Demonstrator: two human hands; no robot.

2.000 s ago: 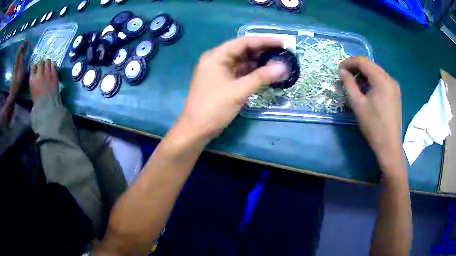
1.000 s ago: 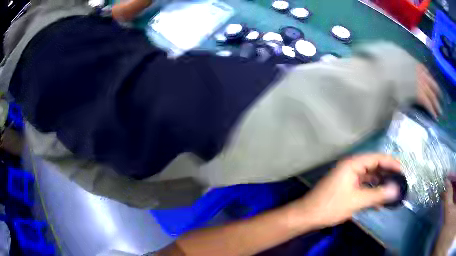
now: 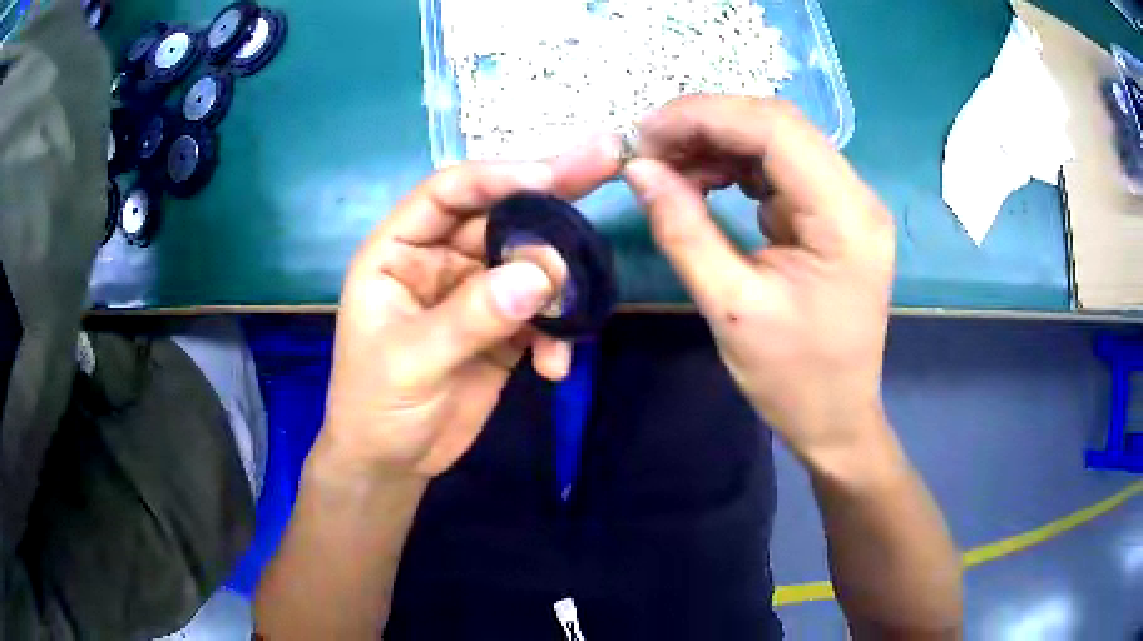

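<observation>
My left hand holds a round black disc with a silver-grey centre, thumb on its face and fingers behind it, above my lap. My right hand is just right of it, thumb and index fingertips pinched on a tiny pale piece that touches or nearly touches my left index fingertip. Most of the piece is hidden by the fingertips. Behind my hands a clear tray holds a heap of small pale pieces.
A cluster of black discs lies on the green bench at the left. A white sheet and tan cardboard lie at the right. Another person's sleeve is at the left edge. The bench edge runs below my hands.
The view has swung back from the left, where another person leaned in. My hands have come together in front of me, with the disc still in the left and a tiny piece now visible in the right.
</observation>
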